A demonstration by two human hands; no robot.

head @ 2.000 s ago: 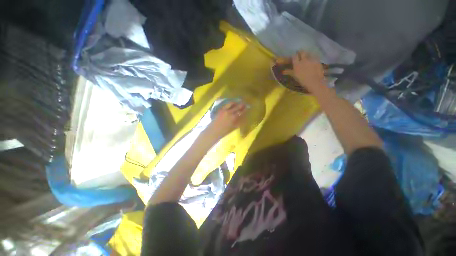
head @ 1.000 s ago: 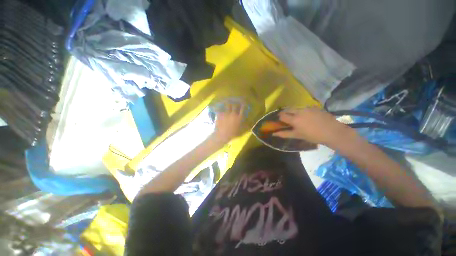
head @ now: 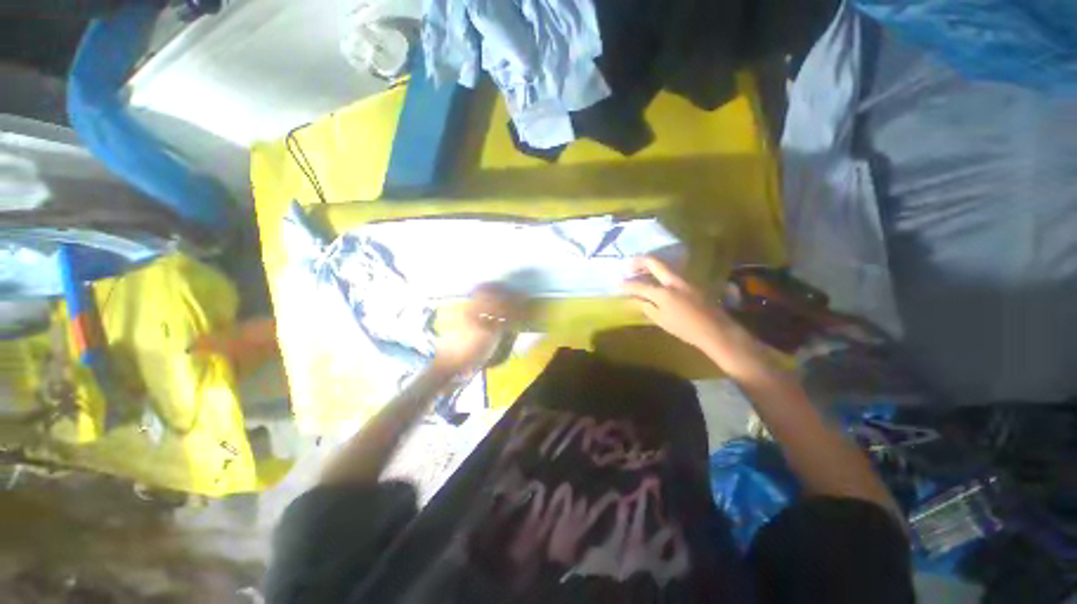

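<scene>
The pale blue garment (head: 508, 257) lies with a long narrow panel flat across the yellow sleeve board (head: 567, 316), white in the glare. Its crumpled bulk (head: 372, 289) hangs at the left end. My right hand (head: 671, 304) has its fingers on the panel's near right corner, where the cloth is creased, and appears to pinch it. My left hand (head: 475, 333) is blurred at the panel's near edge; its grip cannot be made out. The iron (head: 770, 293) rests on the right edge of the pad, out of my hands.
The yellow pad (head: 343, 159) lies underneath. A blue bar (head: 425, 136), waiting pale garments (head: 532, 65) and dark cloth (head: 697, 53) are at the far side. Grey cloth (head: 968, 224) and blue plastic (head: 750, 484) are at right. Another person's arm (head: 242, 340) shows beside yellow cloth (head: 171, 342) at left.
My right hand has let go of the iron, now parked at the right, and moved onto the panel's right end. My left hand has moved to its near edge. The view has turned.
</scene>
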